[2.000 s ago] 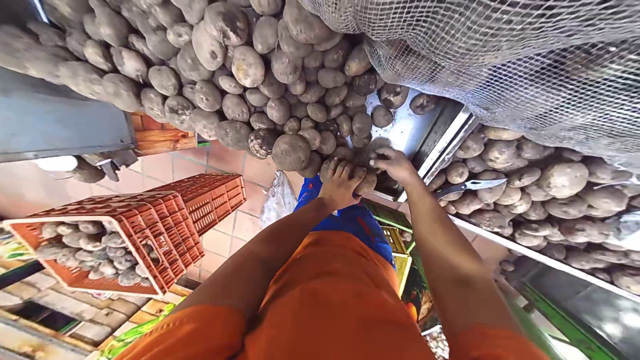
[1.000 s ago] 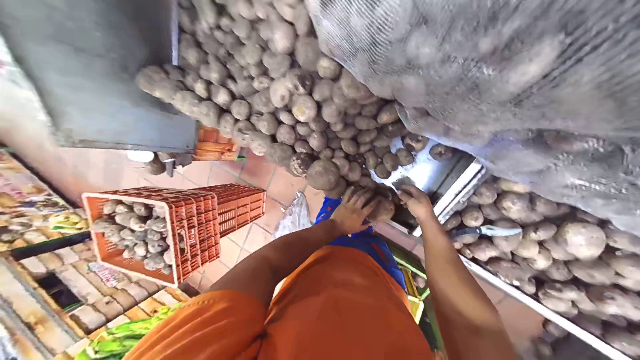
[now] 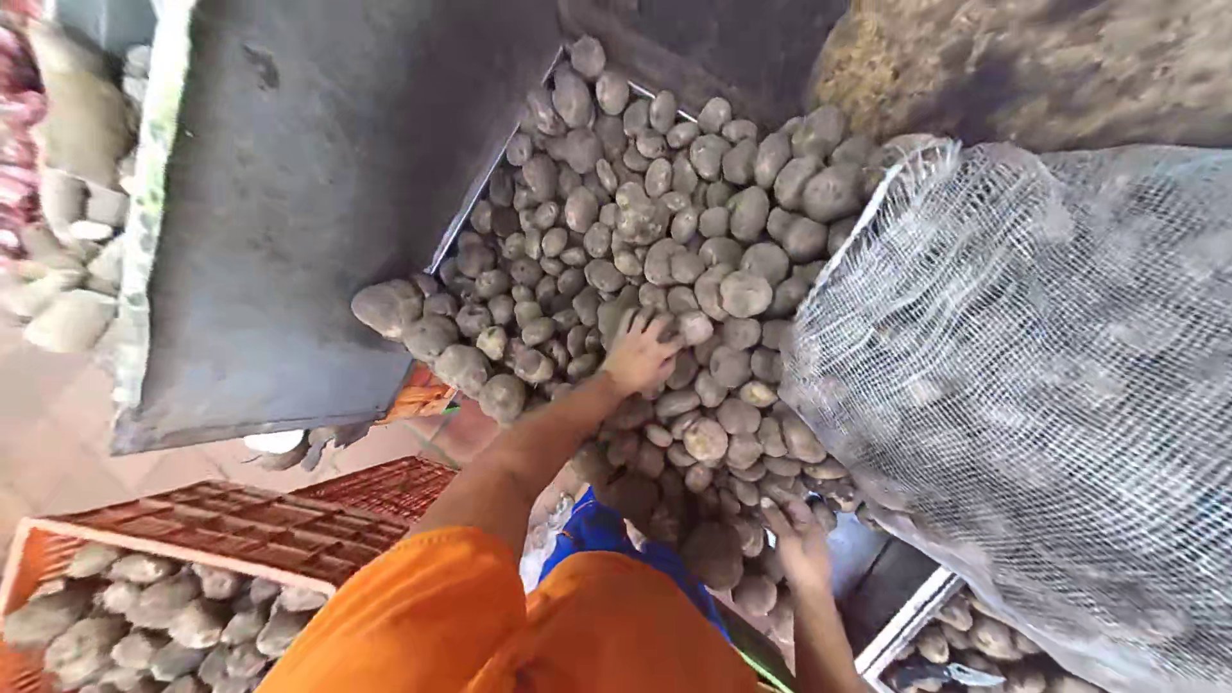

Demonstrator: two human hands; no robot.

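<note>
A heap of soil-coated potatoes [image 3: 616,260] fills the middle of the view. My left hand [image 3: 643,351] reaches onto the heap, its fingers spread over the potatoes; a paler potato [image 3: 695,328] lies right by its fingertips. Lower and to the right, my right hand [image 3: 801,541] rests at the heap's near edge, fingers against the potatoes there. Whether either hand grips one is unclear. A mesh sack [image 3: 1020,385] lies against the heap's right side.
An orange crate [image 3: 183,546] holding potatoes stands at lower left. A dark panel [image 3: 289,221] borders the heap on the left. A metal-edged divider [image 3: 910,621] is at lower right, with a knife [image 3: 972,676] on potatoes beyond it. A rough brown surface [image 3: 1039,67] is at top right.
My left hand has moved away from my right hand, up onto the heap. Before, both hands were close together at the heap's near edge. The view has shifted over the heap.
</note>
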